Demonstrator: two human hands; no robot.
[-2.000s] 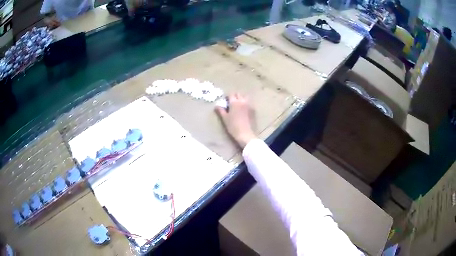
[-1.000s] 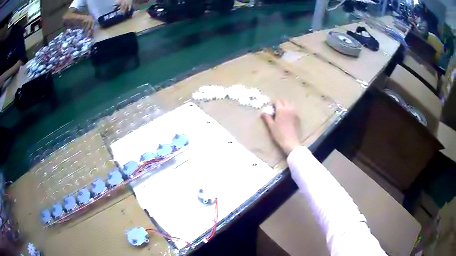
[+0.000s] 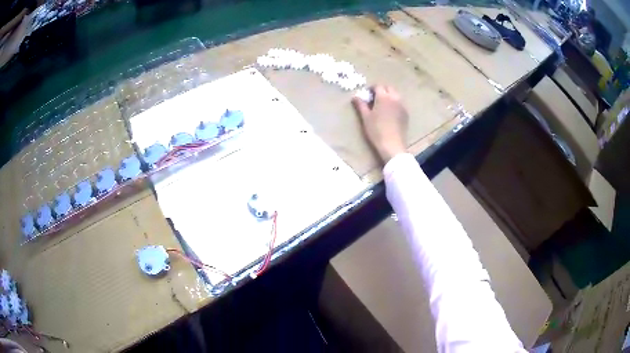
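My right hand (image 3: 384,118) is at the near right end of a curved row of white gears (image 3: 314,63). Its thumb and index finger close around a white gear (image 3: 365,95), low at the cardboard; the other fingers are bent and partly hidden. A silver-blue motor with red wires (image 3: 261,205) lies on the white sheet (image 3: 276,152). Another wired motor (image 3: 153,260) lies on the cardboard left of the sheet. A slanting line of motors (image 3: 105,180) sits along a clear tray. A skin-toned sliver at the bottom left corner may be my left hand; its state cannot be seen.
Motors with white gears (image 3: 12,300) are grouped at the far left edge. A clear blister tray (image 3: 69,138) lies behind the motor line. A grey ring (image 3: 476,31) and a black item are at the bench's far end. Cardboard cartons (image 3: 442,269) stand right of the bench.
The view has shifted, and the bench now sits higher in the picture. The geared motors at the bottom left show more. My right hand stays at the end of the gear row.
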